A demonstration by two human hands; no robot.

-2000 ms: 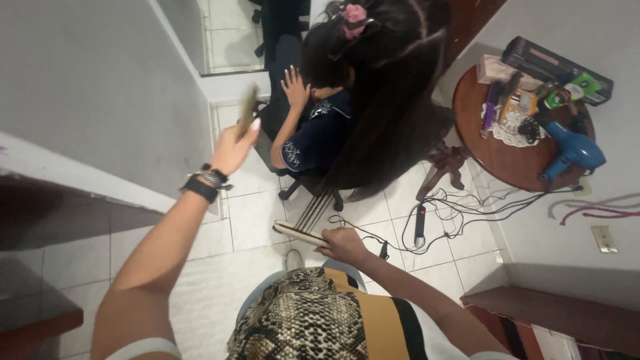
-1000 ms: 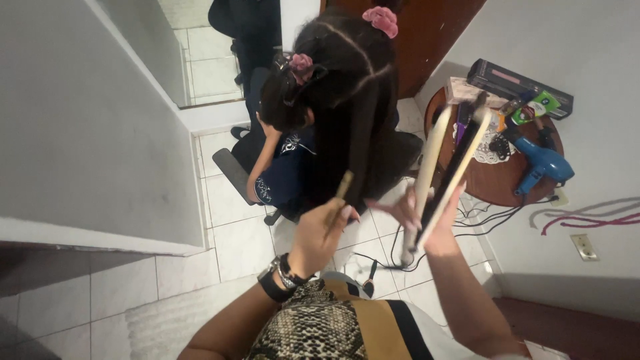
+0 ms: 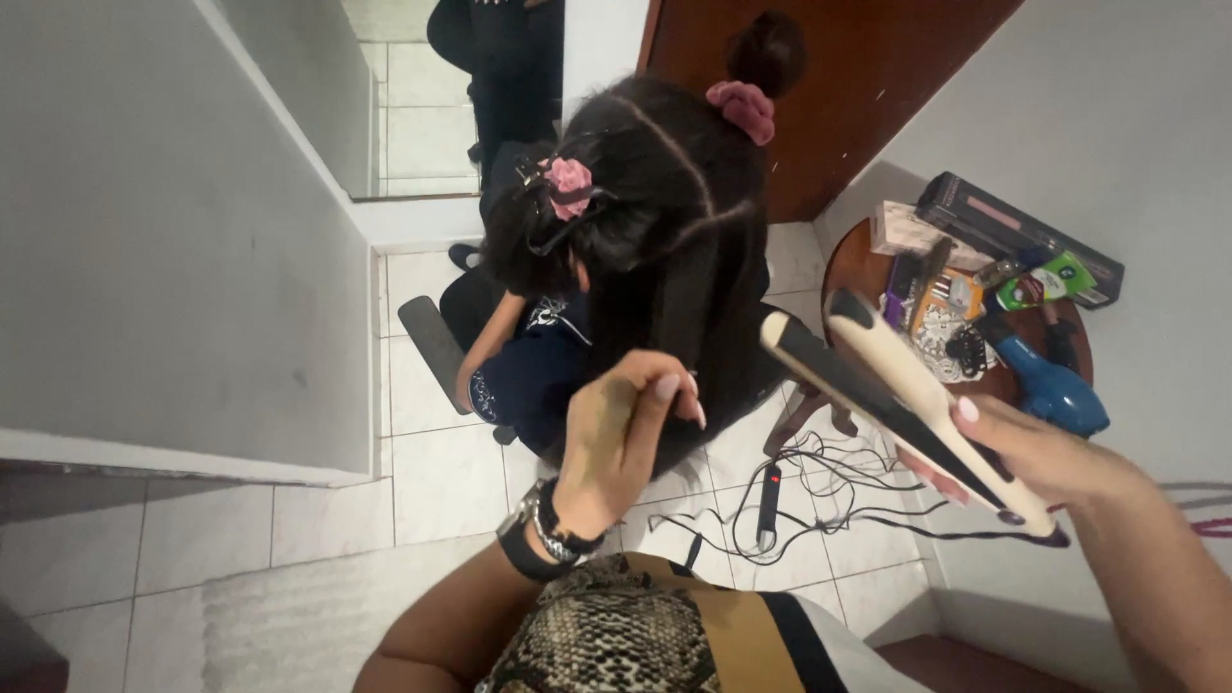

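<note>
A seated person's long dark hair (image 3: 712, 289) hangs down in front of me, parted, with pink scrunchies holding a left section and a top bun. My left hand (image 3: 626, 438), wearing a watch and bracelets, has its fingers closed at a lock of this hair. A blurred olive-brown thing lies along that hand; its shape is unclear. To the right of the hair, my right hand (image 3: 1020, 448) grips a cream hair straightener (image 3: 910, 395) by its handle end. Its two arms stand apart, with no hair between them.
At the right, a round wooden table (image 3: 852, 269) bears a blue hair dryer (image 3: 1054, 390), boxes, a green tube (image 3: 1044, 281), brushes and a black claw clip. Cables and a power strip (image 3: 769, 505) lie on the tiled floor below. A grey wall (image 3: 173, 241) stands at the left.
Two seconds ago the straightener was on the hair ends; now it is off the hair, at the right. My left hand has come over to the hair. The view has moved closer to the head.
</note>
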